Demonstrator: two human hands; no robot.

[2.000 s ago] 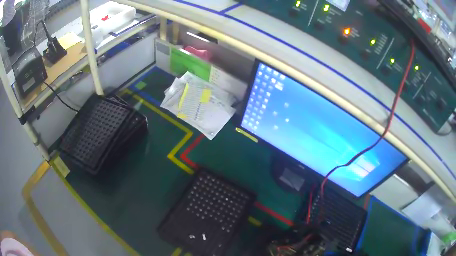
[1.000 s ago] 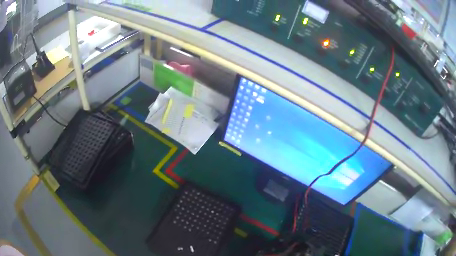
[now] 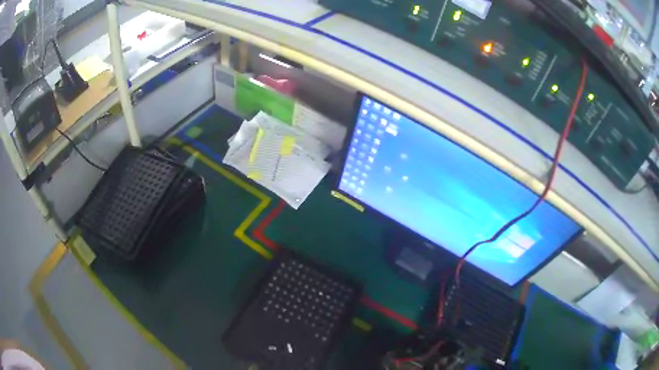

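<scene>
A flat black component tray (image 3: 293,307) lies at the lower middle. Many of its round pockets hold pale dots, and two small pale pieces (image 3: 290,348) lie on its lower part. A dark test fixture (image 3: 426,355) with red wires is cut off by the bottom edge. Neither of my hands can be made out. A pale rounded shape (image 3: 16,360) at the bottom left corner is cut off, and I cannot tell what it is.
Stacked black trays (image 3: 141,206) stand at the left. Papers (image 3: 278,159) lie behind. A monitor (image 3: 455,188) stands right, with a ridged black object (image 3: 480,311) below it. A red wire (image 3: 560,144) hangs from the shelf before the green test instrument (image 3: 506,65).
The camera view has shifted slightly, first one way and then partly back. The tray, the pale pieces and the other things keep their places relative to each other.
</scene>
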